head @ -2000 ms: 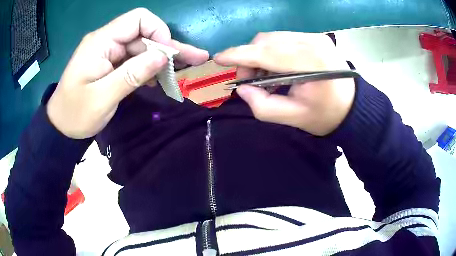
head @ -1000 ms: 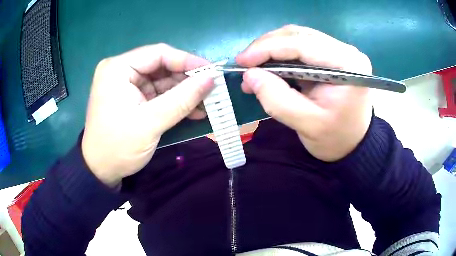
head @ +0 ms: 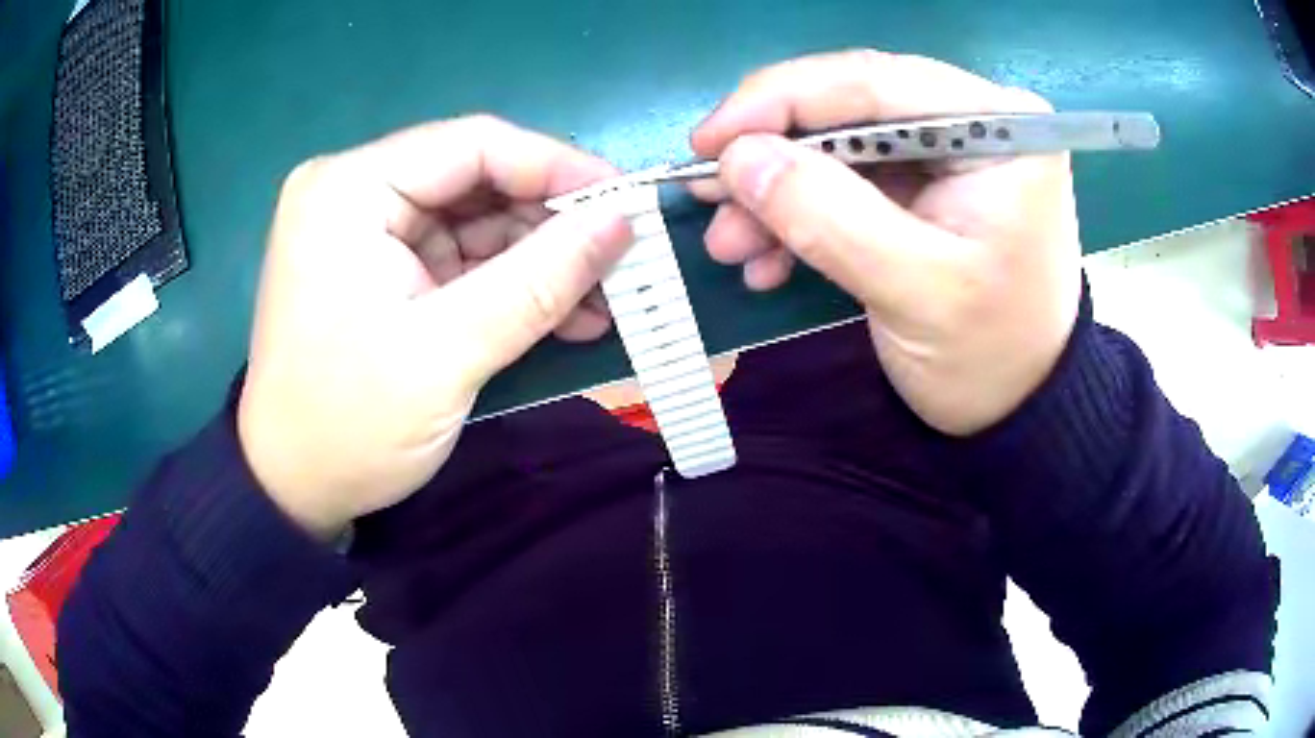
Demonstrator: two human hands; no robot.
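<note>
My left hand (head: pixel 418 310) pinches the wide connector end of a white watch strap (head: pixel 666 342) between thumb and fingers. The strap hangs down from the fingertips, its crosswise ridges facing up, its rounded end over the dark jacket. My right hand (head: pixel 909 238) holds silver tweezers (head: pixel 995 136) with a row of round holes along the arm. The tweezers' tips are at the right side of the connector end. Whether the tips grip a tiny part cannot be told.
A black sheet with dense grey rows (head: pixel 108 152) lies on the dark green mat (head: pixel 332 65) at left, with a white tape tab (head: pixel 121 312) on its end. Red stools (head: pixel 1281 274) show beyond the mat's front edge. A blue edge is at far left.
The tweezers moved from away from the strap to its connector end, then turned so their holed face shows. The strap swung down into view, ridges up. The view shifted, showing more mat.
</note>
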